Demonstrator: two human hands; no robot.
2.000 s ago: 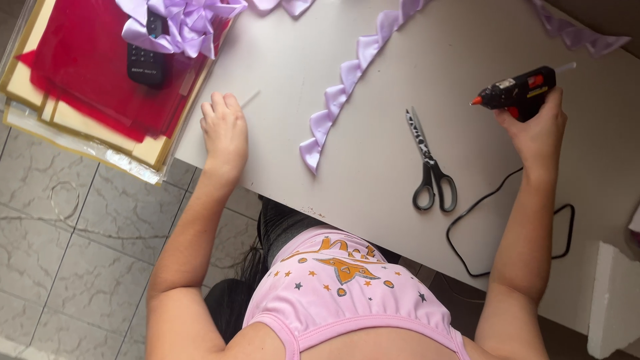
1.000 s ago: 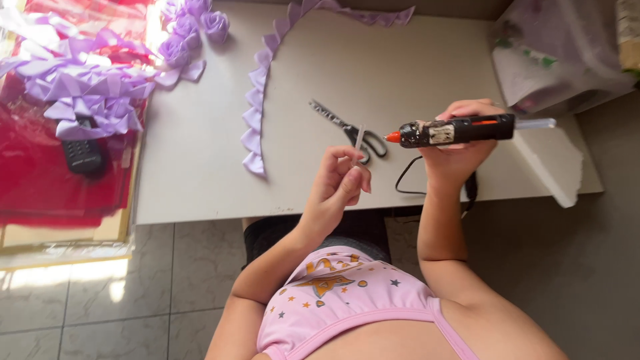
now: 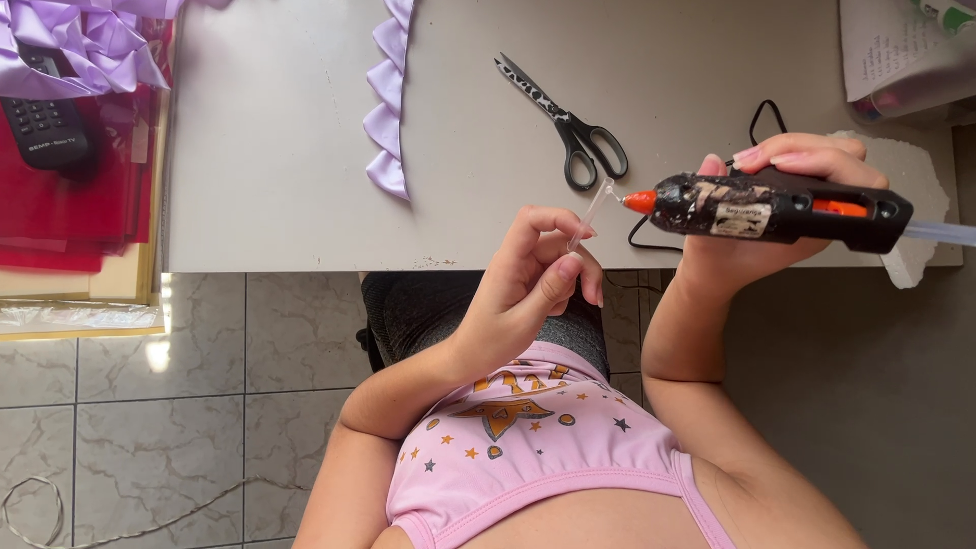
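My left hand (image 3: pixel 537 274) holds a short, thin translucent stick (image 3: pixel 591 215) between its fingers, tilted upward. My right hand (image 3: pixel 762 206) grips a black hot glue gun (image 3: pixel 785 207) from below and behind. Its orange nozzle (image 3: pixel 639 202) points left at the upper end of the stick, with a small clear strand of glue between them. A clear glue stick (image 3: pixel 939 232) juts from the gun's rear. Black-handled scissors (image 3: pixel 568 120) with patterned blades lie on the table just beyond my hands. A folded lilac satin ribbon strip (image 3: pixel 389 103) lies to their left.
At the left, lilac ribbon pieces (image 3: pixel 84 49) and a black remote control (image 3: pixel 49 126) rest on red sheets (image 3: pixel 69 206) in clear plastic. A white slab (image 3: pixel 907 191) and a translucent container (image 3: pixel 923 72) are at the right. The black cord (image 3: pixel 648 245) loops near the table's front edge.
Two seconds ago my hands were far apart, the glue gun at the right. The left hand has since come over beside the scissors, and the stick's tip and the gun's nozzle are now close together.
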